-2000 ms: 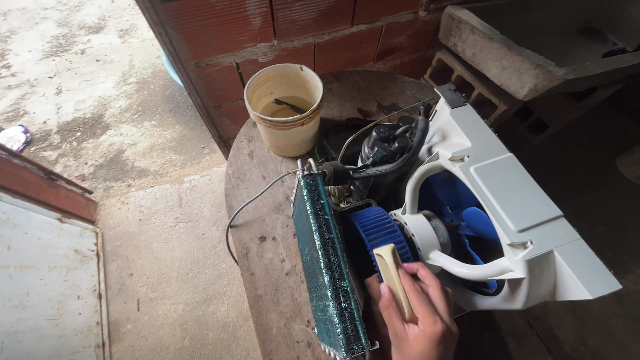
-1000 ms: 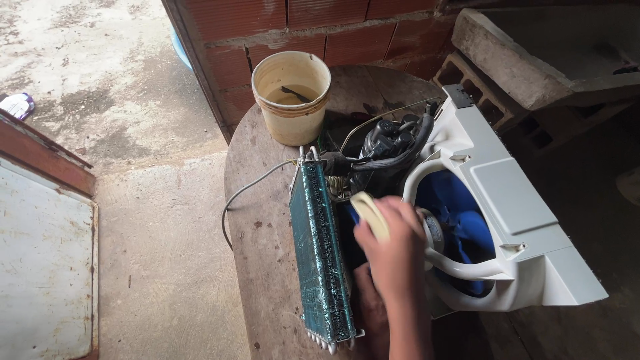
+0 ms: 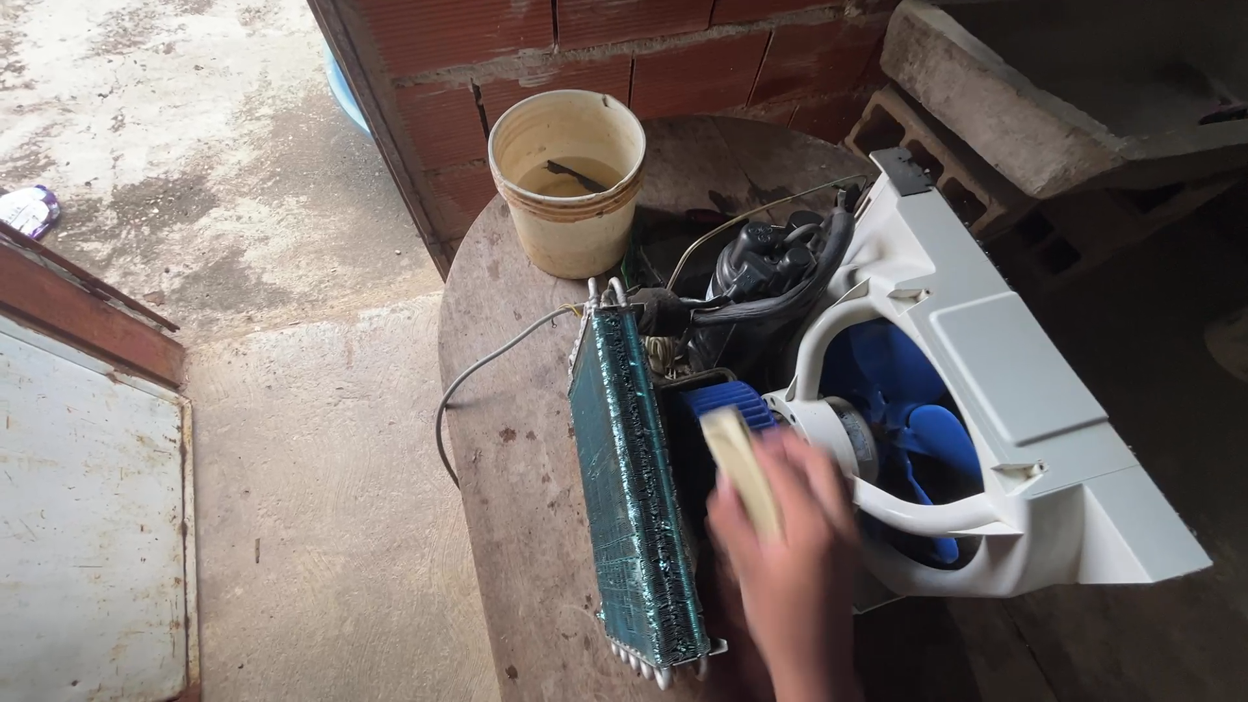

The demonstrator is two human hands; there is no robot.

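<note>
My right hand (image 3: pixel 790 546), blurred, grips a narrow cream-coloured handled tool (image 3: pixel 743 473), possibly a brush; its working side is hidden. The tool's upper end is at the blue blower wheel (image 3: pixel 726 402) of a partly dismantled air conditioner. Left of the hand, a teal finned coil (image 3: pixel 634 487) with bent metal tubes stands on the wooden table. To the right are the white plastic fan housing (image 3: pixel 1014 370), the motor (image 3: pixel 848 434) and a blue axial fan (image 3: pixel 902 409). A dim brownish shape under my right wrist may be my left hand; shadow hides its form.
A cream plastic bucket (image 3: pixel 570 229) holding liquid and a dark object stands on the round wooden table (image 3: pixel 517 429). Behind the coil lie a black compressor (image 3: pixel 756 263) and hoses. A grey cable (image 3: pixel 487 361) hangs over the left edge. A concrete basin (image 3: pixel 1004 107) rests on hollow blocks.
My right hand and the cream tool have shifted about around the blue blower wheel, first over its front, then farther up, now lower again. The tool has stayed in my right hand.
</note>
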